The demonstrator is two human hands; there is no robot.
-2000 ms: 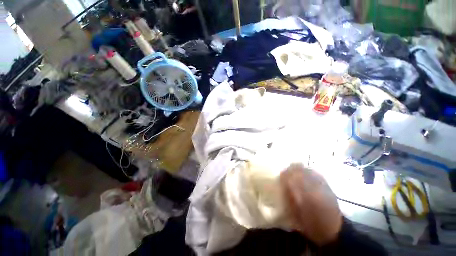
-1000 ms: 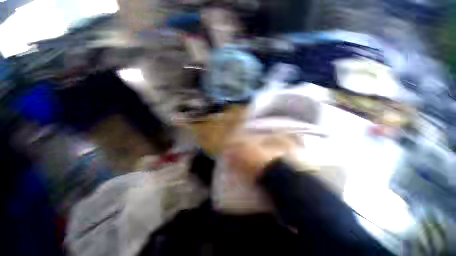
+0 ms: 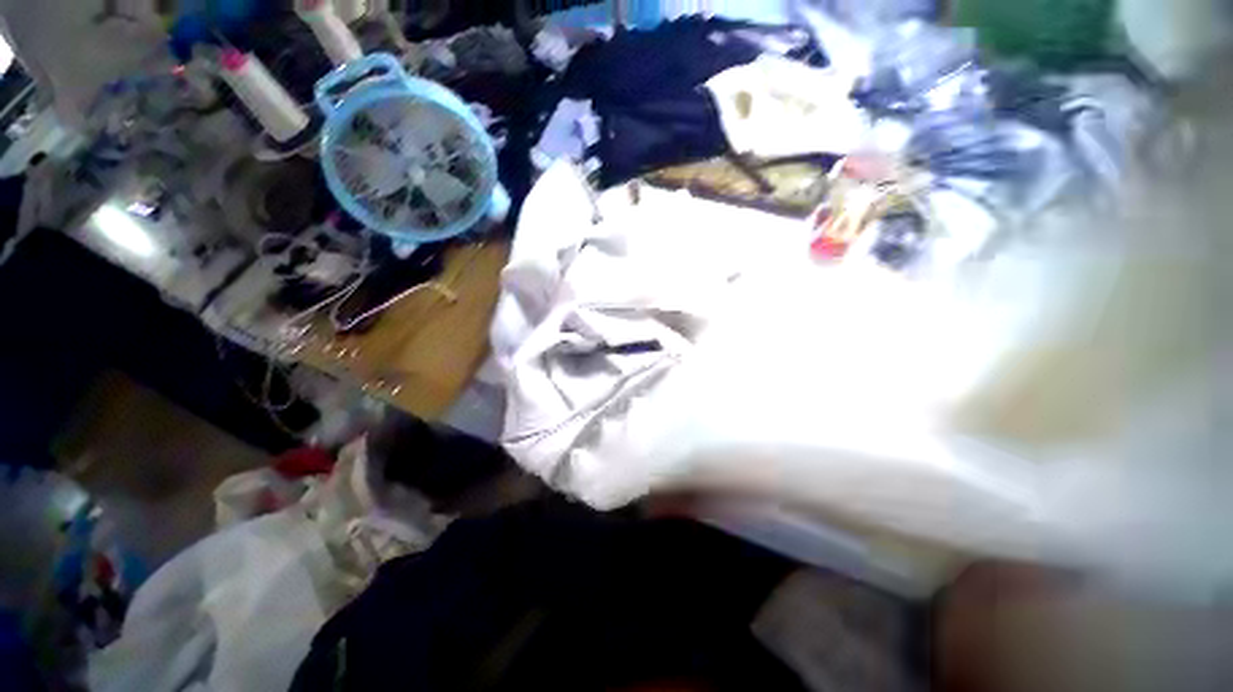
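Note:
The off-white garment piece (image 3: 595,392) lies in folds left of centre. Its right part is overexposed and spreads as a large blur across the right side, hiding most of the machine area. My left hand (image 3: 717,479) is a small blurred patch at the garment's lower edge, beyond a dark sleeve; its fingers cannot be made out. My right hand (image 3: 1068,629) appears as a large brownish blur at the lower right, against the cloth and cut off by the frame's bottom; its fingers are not distinguishable.
A light blue desk fan (image 3: 413,169) stands left of the garment, with white thread cones (image 3: 264,97) behind it. A red-labelled bottle (image 3: 841,223) stands behind the garment. A cream cloth piece (image 3: 784,108) lies on dark cloth. A pale garment heap (image 3: 223,595) is at lower left.
The view has swung and steadied. The garment now spreads up across the right side. My hand and dark sleeve, earlier across the garment's middle, are no longer there; hand patches show lower down.

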